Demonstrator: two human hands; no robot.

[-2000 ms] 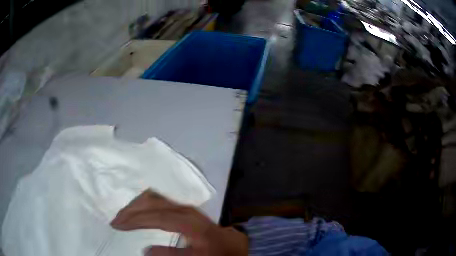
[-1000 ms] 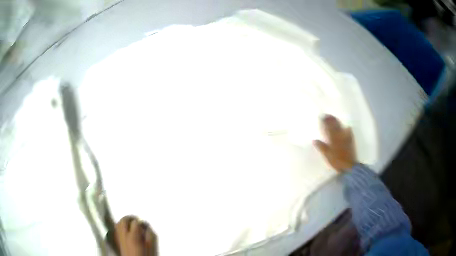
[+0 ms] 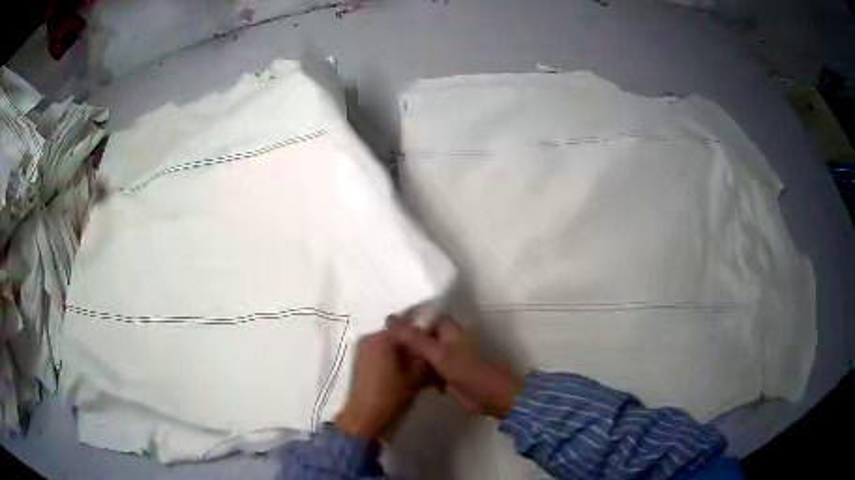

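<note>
A back panel with dark double seams (image 3: 206,244) lies on the left pile, its right edge lifted and bent up near the middle. My left hand (image 3: 382,380) and my right hand (image 3: 459,364) meet at this raised edge, fingers pinching the cloth. The fingertips overlap, so which hand holds which layer is partly hidden. The panel stack (image 3: 600,225) lies flat to the right, with faint double seams and ripples near its right end. My right forearm in a striped sleeve crosses its lower edge.
A bundle of crumpled, many-layered off-white strips (image 3: 47,216) lies at the far left. The grey tabletop (image 3: 487,47) shows behind the piles and in a narrow gap between them. Something dark blue shows at the far right edge.
The view has shifted left. My right hand has left the right stack and come to the left pile's panel, beside my left hand. The panel's edge is now raised.
</note>
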